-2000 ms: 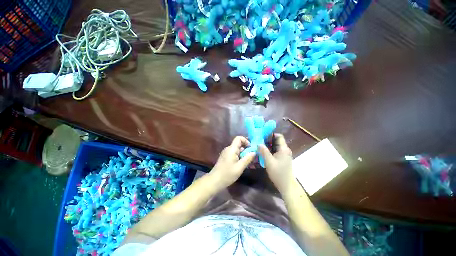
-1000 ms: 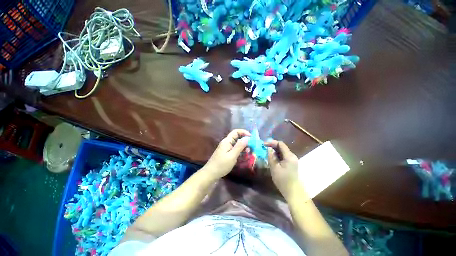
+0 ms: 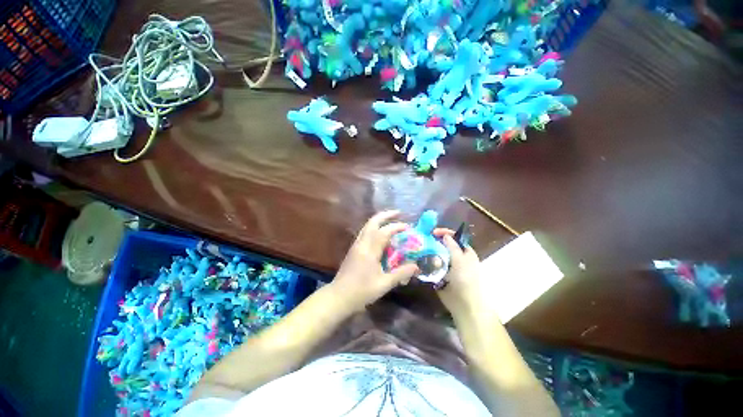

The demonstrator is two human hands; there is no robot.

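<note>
A small blue plush toy (image 3: 415,249) with pink and pale parts is held between my two hands near the table's front edge. My left hand (image 3: 371,259) grips its left side, thumb in front. My right hand (image 3: 458,265) holds its right side. A small dark thing (image 3: 461,234), possibly thread snips, sticks out of my right hand; the rest is hidden by my fingers. A pale paper card (image 3: 522,275) lies just right of my right hand, with a thin yellow-brown stick (image 3: 490,216) beyond it.
A heap of blue toys (image 3: 456,77) lies at the far side, partly in a basket (image 3: 582,23). Single toys lie at centre (image 3: 316,124) and far right (image 3: 699,291). A coiled cable (image 3: 155,77) and white power strip (image 3: 81,134) lie left. A blue tub (image 3: 91,342) full of toys stands lower left.
The held toy has been turned, so its pink and pale parts now show instead of the plain blue side. The dark thing now shows at my right hand.
</note>
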